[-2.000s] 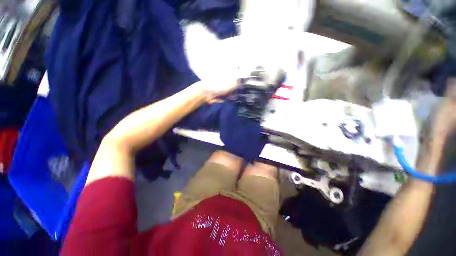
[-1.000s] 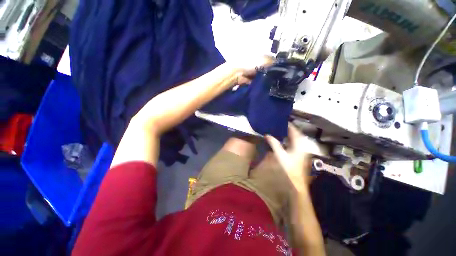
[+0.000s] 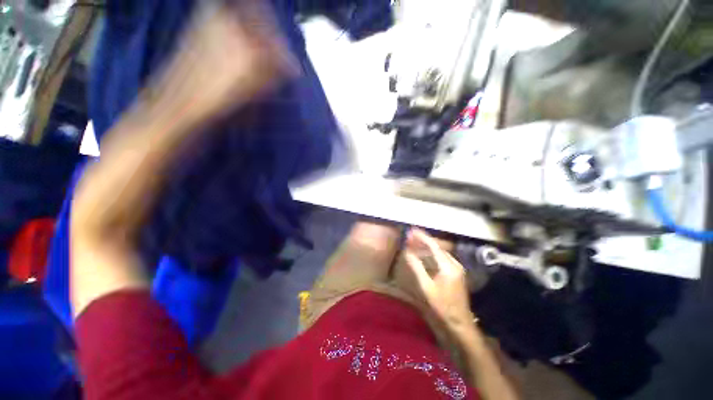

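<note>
The navy garment [image 3: 234, 164] lies as a dark heap at the left of the white table and hangs over its front edge. My left hand [image 3: 242, 47] is strongly blurred above the garment; whether it grips cloth cannot be told. My right hand [image 3: 439, 273] is over my lap, below the table edge, fingers apart, with no cloth seen in it. The sewing machine [image 3: 512, 160] stands at the right of the garment. Its dark needle area [image 3: 414, 137] shows no navy cloth in it.
A blue plastic bin [image 3: 191, 301] stands on the floor at left, with a red thing [image 3: 33, 250] beyond it. A metal linkage [image 3: 524, 267] hangs under the table edge. A white box [image 3: 647, 147] with a blue tube is on the machine's right. Dark cloth [image 3: 524, 328] lies below.
The navy cloth has left the needle area and is with the heap at left. My left hand has moved up and left from the machine. My right hand has moved slightly down and left.
</note>
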